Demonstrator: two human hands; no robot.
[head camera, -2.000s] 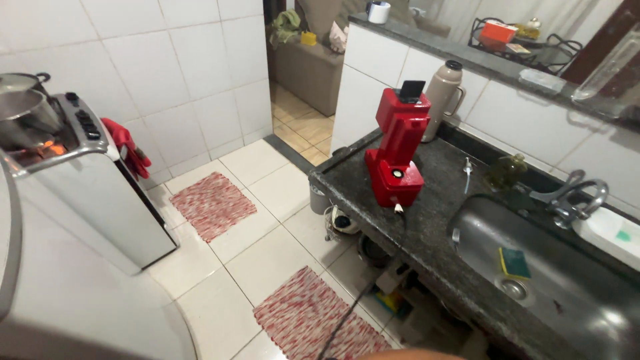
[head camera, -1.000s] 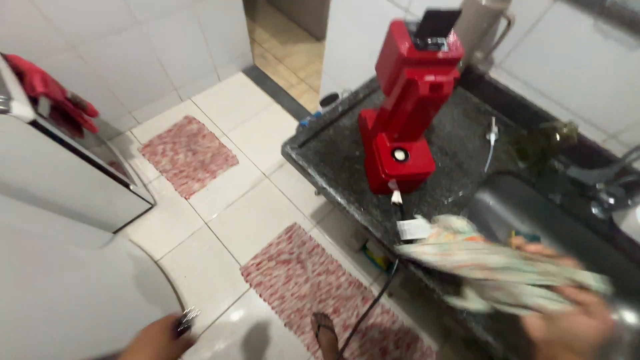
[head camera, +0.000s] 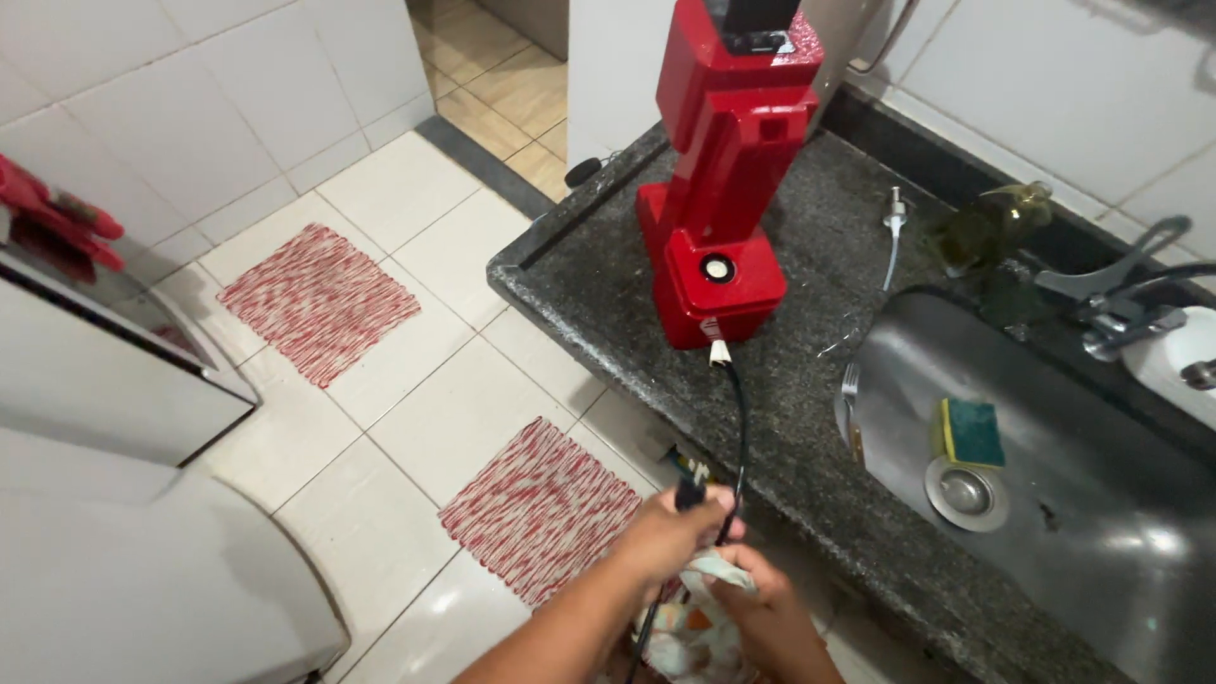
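Note:
A red countertop appliance stands on the dark stone counter, its black power cord running from its base over the counter's edge. Beyond that edge, my left hand grips the plug end of the cord, with the pale prongs pointing up. Just to its right and lower, my right hand holds a light patterned cloth against the cord. The rest of the cloth hangs beneath my hands, partly hidden by them.
In the steel sink lie a green and yellow sponge and a fork. A pump dispenser top and a glass bottle lie near the faucet. Red and white mats cover parts of the tiled floor.
The cloth, over the sink's front edge a second ago, is now beside the cord in front of the counter. My left hand has moved right from the lower left and taken hold of the plug end.

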